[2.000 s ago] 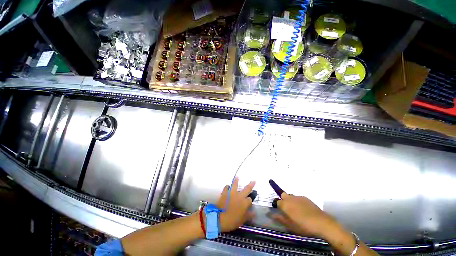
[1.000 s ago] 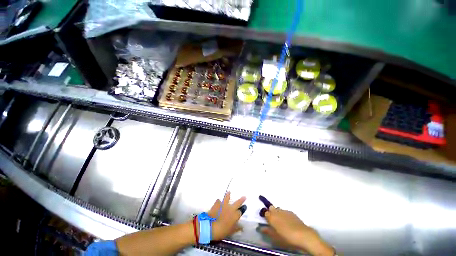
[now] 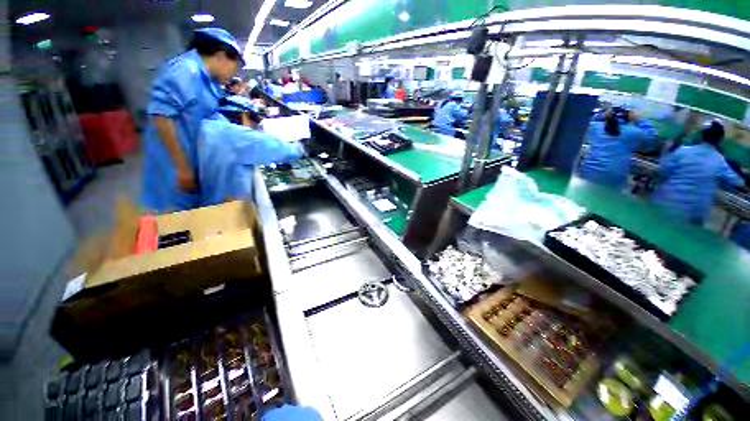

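Neither of my hands is in view; only a bit of my blue sleeve (image 3: 292, 413) shows at the bottom edge. The silver conveyor line (image 3: 370, 333) runs away from me, with a small handwheel (image 3: 373, 293) on its bed. Left of it are a tray of wired coils (image 3: 220, 370) and a tray of black components (image 3: 103, 390). To the right, a cardboard tray of copper-brown inductors (image 3: 534, 337) sits on the shelf beside small white-silver parts (image 3: 462, 273). Yellow-green round coils (image 3: 615, 396) are cut off at the bottom right.
A large open brown carton (image 3: 177, 259) stands left of the line. Two people in blue smocks (image 3: 177, 123) are at the line further ahead. A plastic bag (image 3: 522, 207) and a black tray of white-silver parts (image 3: 621, 263) lie on the green bench. More people are at the back right.
The view has swung up and to the left, along the line. My hands and the white sheet have left the picture; the carton, left-side trays and people have come into view.
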